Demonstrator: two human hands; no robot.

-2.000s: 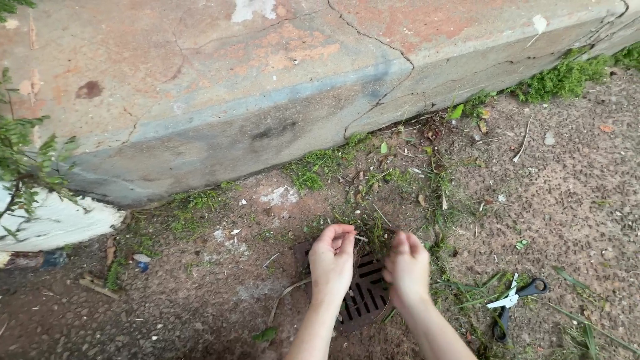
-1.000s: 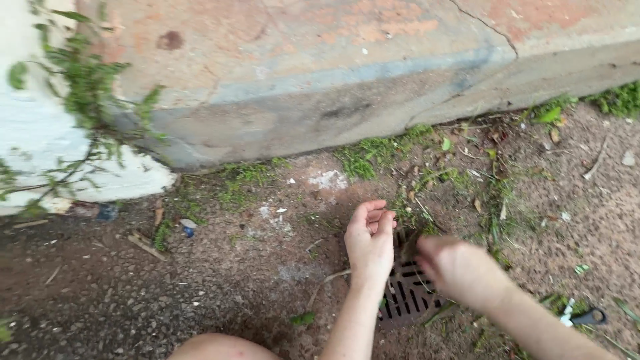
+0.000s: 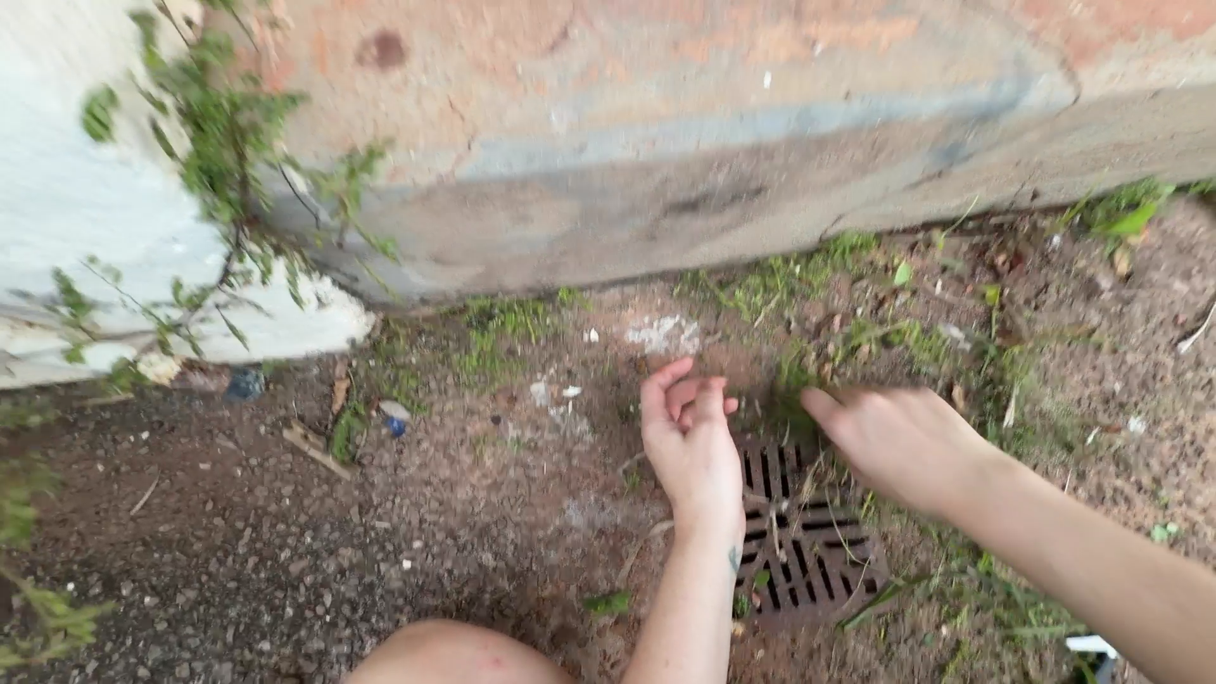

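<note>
A dark slotted drain grate (image 3: 807, 541) lies flush in the reddish ground between my forearms. My left hand (image 3: 693, 427) is above the grate's upper left corner, palm partly up and fingers curled; whether anything is between its fingertips cannot be told. To the right, my right hand (image 3: 888, 437) is blurred, its fingers pointing left and down toward green weeds (image 3: 793, 385) at the grate's upper edge. Its grip is hidden by the back of the hand. Dry stems and bits of grass lie over the slots.
A cracked concrete step (image 3: 589, 209) runs across the top. At the left a leafy plant (image 3: 228, 161) grows against a white wall (image 3: 76, 247). Part of the scissors (image 3: 1092, 646) shows at the lower right. My knee (image 3: 456, 655) is at the bottom.
The view has shifted left, bringing more of the white wall and my knee into sight. The scissors, whole in the earliest frame, are now mostly cut off.
</note>
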